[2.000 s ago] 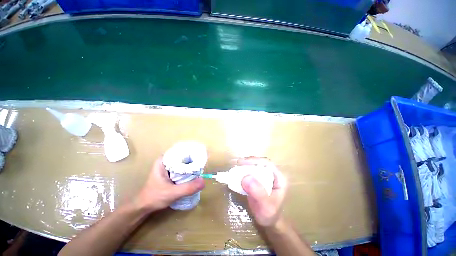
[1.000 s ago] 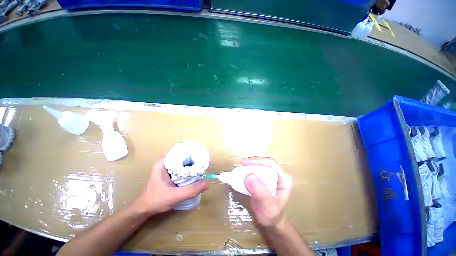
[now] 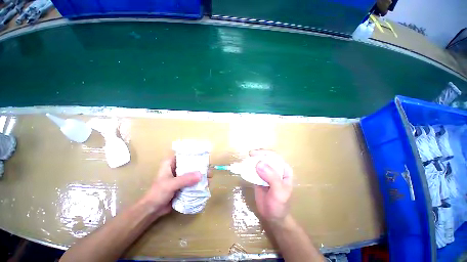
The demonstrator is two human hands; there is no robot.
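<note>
My left hand holds a white, creased, tube-like fabric piece over the tan bench, its thumb across the front. The gathered rim is at the top and the dark hole does not show. My right hand is closed around a soft white squeeze bottle. The bottle lies sideways, and its teal tip points left, close to the right side of the piece. I cannot tell if the tip touches it.
Two spare squeeze bottles lie on the tan bench at left, with grey-white pieces at the far left edge. A blue crate with several white pieces stands at right. The green belt runs behind; one piece is beyond the crate.
The fabric piece has tilted, so its rim now shows edge-on and its hole is hidden. My right hand and the bottle have moved slightly up.
</note>
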